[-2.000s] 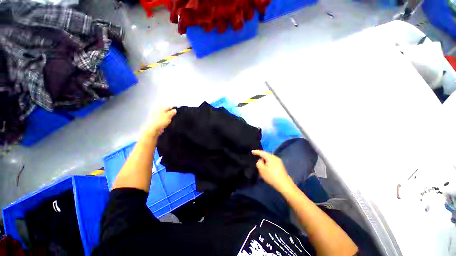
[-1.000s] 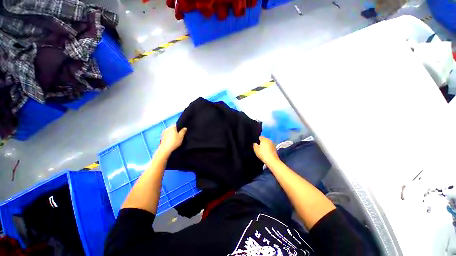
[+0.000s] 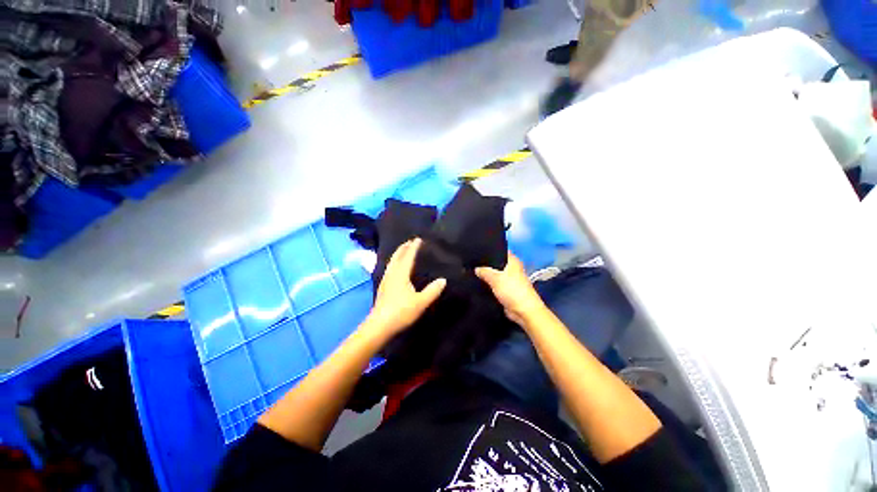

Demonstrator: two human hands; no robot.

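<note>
A bundle of black garment pieces [image 3: 467, 231] is gathered over my lap and the near right part of a light blue crate [image 3: 288, 303]. A narrow black strip [image 3: 348, 219] sticks out from its far left side over the crate. My left hand [image 3: 409, 291] grips the cloth from the left, with thumb and fingers spread around a fold. My right hand [image 3: 507, 284] grips its right edge, thumb on top. The fingertips under the cloth are hidden.
A white table [image 3: 692, 192] stands at my right, with small tools and scraps on it. A darker blue crate [image 3: 168, 384] with dark cloth is at lower left. Plaid garments [image 3: 144, 77] fill crates at upper left. A person's legs [image 3: 596, 43] are beyond the table.
My left hand has moved right, closer to my right hand. The spread black cloth is now bunched and folded, with a strip sticking out left. A person's legs have appeared at the top.
</note>
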